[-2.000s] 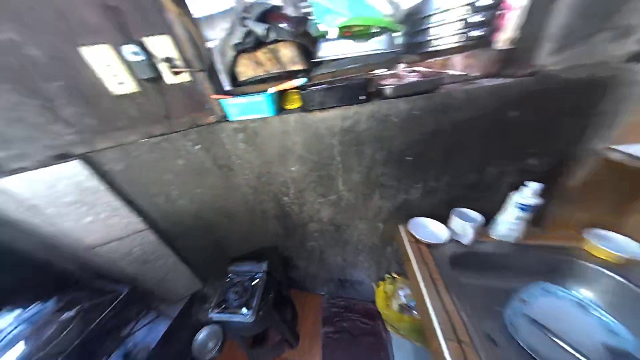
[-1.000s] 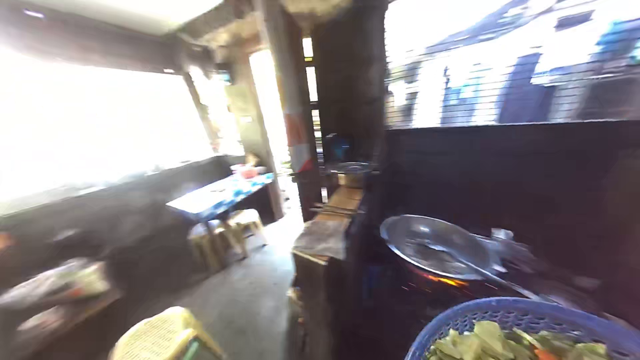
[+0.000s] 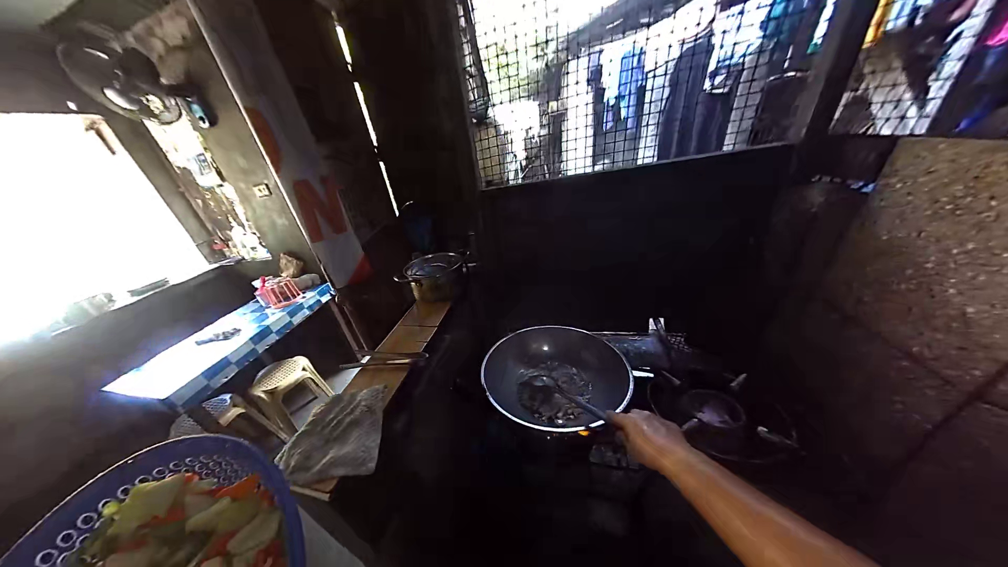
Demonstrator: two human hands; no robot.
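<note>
My right hand (image 3: pixel 647 438) grips the handle of a metal ladle (image 3: pixel 573 398), whose bowl rests in a dark wok (image 3: pixel 504 367) among small browned bits in oil. The wok sits on a gas stove, with a little orange flame showing under its near rim. At the lower left is a blue plastic colander (image 3: pixel 293 516) filled with cut vegetables (image 3: pixel 197 516), green and orange pieces. My left hand is out of view; whether it holds the colander cannot be seen.
Right of the wok is a second burner (image 3: pixel 713 413). A grey cloth (image 3: pixel 340 433), tongs (image 3: pixel 386 359) and a lidded pot (image 3: pixel 435 276) lie along the tiled ledge at left. Beyond it stand a checkered table (image 3: pixel 256 339) and plastic stools (image 3: pixel 285 378). A rough wall (image 3: pixel 929 276) rises at right.
The view has swung from the sink area to the stove. The colander showed at lower right one second ago and is now at lower left. My right hand has come into view on the ladle.
</note>
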